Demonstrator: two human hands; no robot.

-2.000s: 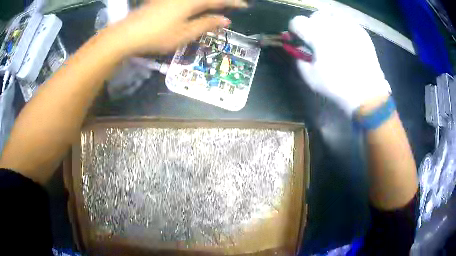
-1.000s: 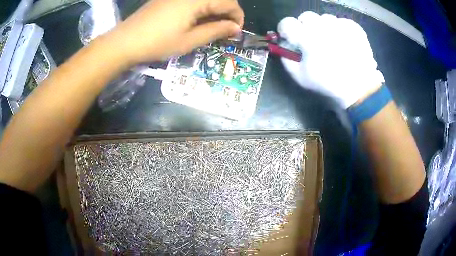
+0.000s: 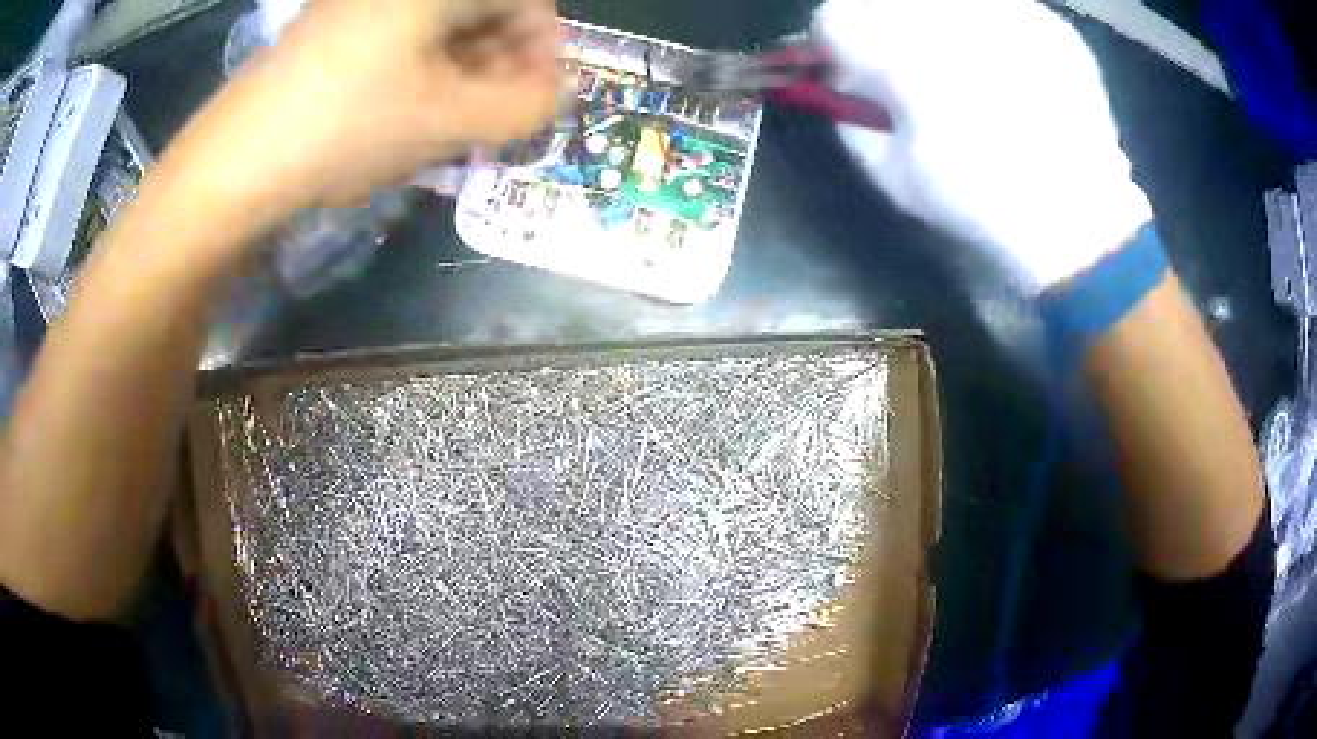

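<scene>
An open white socket unit (image 3: 607, 267) lies on the dark bench mat beyond the box, its green circuit board (image 3: 693, 173) facing up. My right hand (image 3: 997, 145), in a white glove with a blue wrist band, holds red-handled side cutters (image 3: 831, 104). Their blurred jaws are over the far right part of the unit. My bare left hand (image 3: 433, 101) is blurred at the unit's upper left side; whether its fingers hold anything is unclear. A shallow cardboard box (image 3: 910, 505) full of thin silver slivers (image 3: 549, 534) lies nearest me.
White socket units (image 3: 55, 173) stand at the left edge. Crinkly clear plastic (image 3: 329, 246) lies beside my left wrist. More pale units (image 3: 1290, 260) and plastic bags are at the right edge. A blue bin (image 3: 1069, 707) shows at the bottom right. A pale rail (image 3: 1155, 36) crosses the top right.
My left hand has drawn back left from the cutter tips. The cutters have moved slightly up with my right hand. The unit and box appear slightly higher in view.
</scene>
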